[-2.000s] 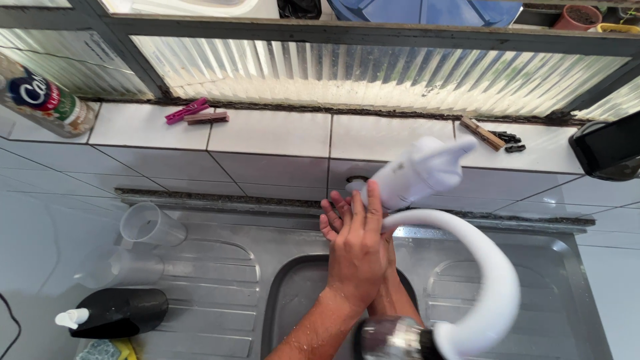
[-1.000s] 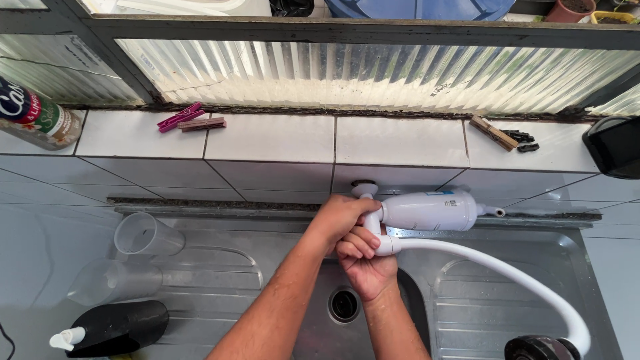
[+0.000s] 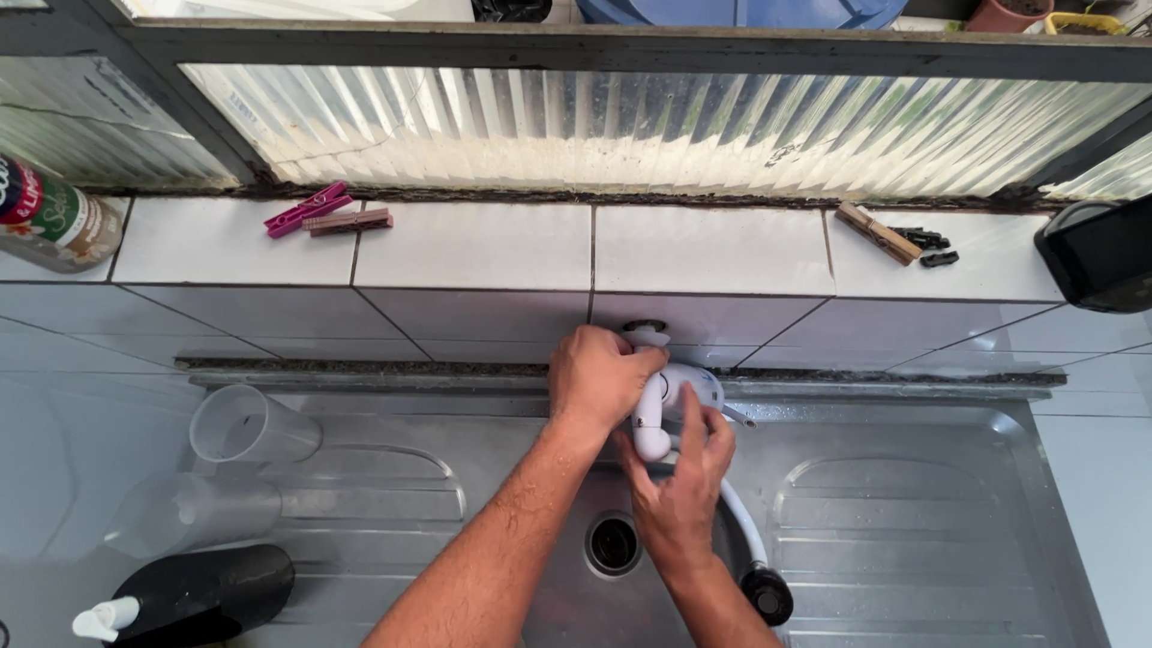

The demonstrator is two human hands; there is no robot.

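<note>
A white plastic wall faucet [image 3: 648, 418] with a filter body [image 3: 697, 387] comes out of the tiled wall above the sink. Closed around the faucet near its wall joint is my left hand [image 3: 598, 373]. My right hand [image 3: 679, 486] is beside and below the faucet's elbow, its fingers spread and partly raised; whether the fingertips touch it is unclear. A white flexible spout [image 3: 745, 522] with a black nozzle [image 3: 767, 594] hangs over the right side of the basin. The drain [image 3: 613, 544] shows between my forearms.
Left on the steel sink [image 3: 378, 558] are two clear plastic cups [image 3: 252, 427] and a black bottle [image 3: 207, 589] with a white pump. The tiled ledge [image 3: 486, 252] holds pink clothespins [image 3: 309, 209], wooden clothespins [image 3: 877, 234], a labelled bottle [image 3: 63, 216] and a black object [image 3: 1098, 252].
The filter body pointed right a second ago; now it is foreshortened behind the faucet. The flexible spout and nozzle have swung in toward the basin. My right hand's fingers have opened from their grip.
</note>
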